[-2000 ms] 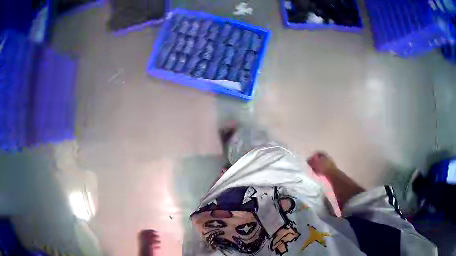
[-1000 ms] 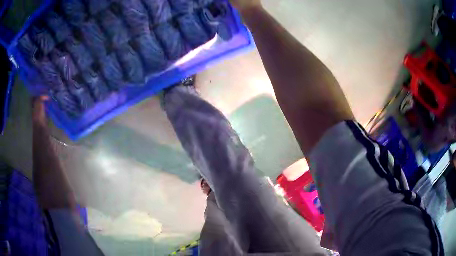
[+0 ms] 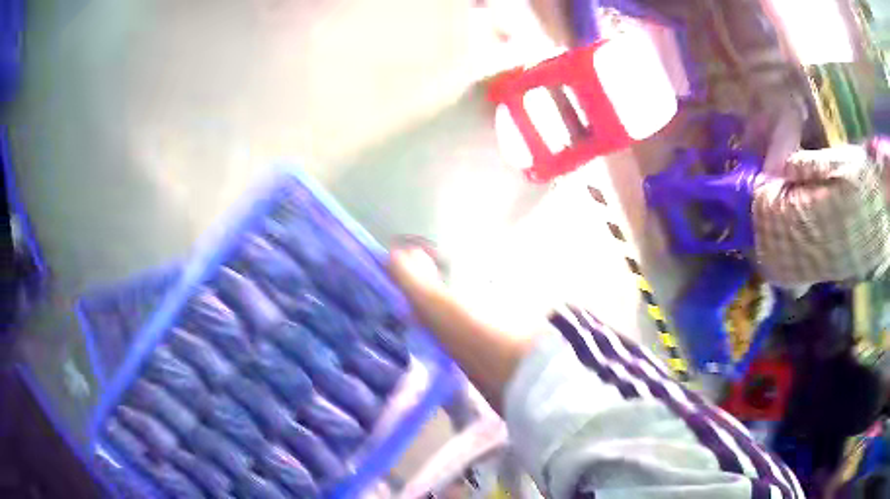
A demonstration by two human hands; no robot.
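A blue crate (image 3: 429, 363) packed with rows of dark blue cylindrical bodies (image 3: 259, 356) is held tilted at the lower left, cut off by the bottom edge. A pale sheet or liner shows inside its near right edge. My right hand (image 3: 418, 268) is blurred and holds the crate's upper right side; its fingertips are hard to make out. My left hand is not in view.
Another blue crate (image 3: 132, 307) shows behind the held one at left. A red stool (image 3: 576, 112) stands on the floor at upper centre. Yellow-black tape (image 3: 634, 263) runs down the floor. A seated person in checkered clothing (image 3: 820, 219) is at right near a blue stool (image 3: 698, 200).
The crate was on the floor, then lifted in both hands. The view has since turned, the crate now shows lower in the picture, and my left hand has left the view.
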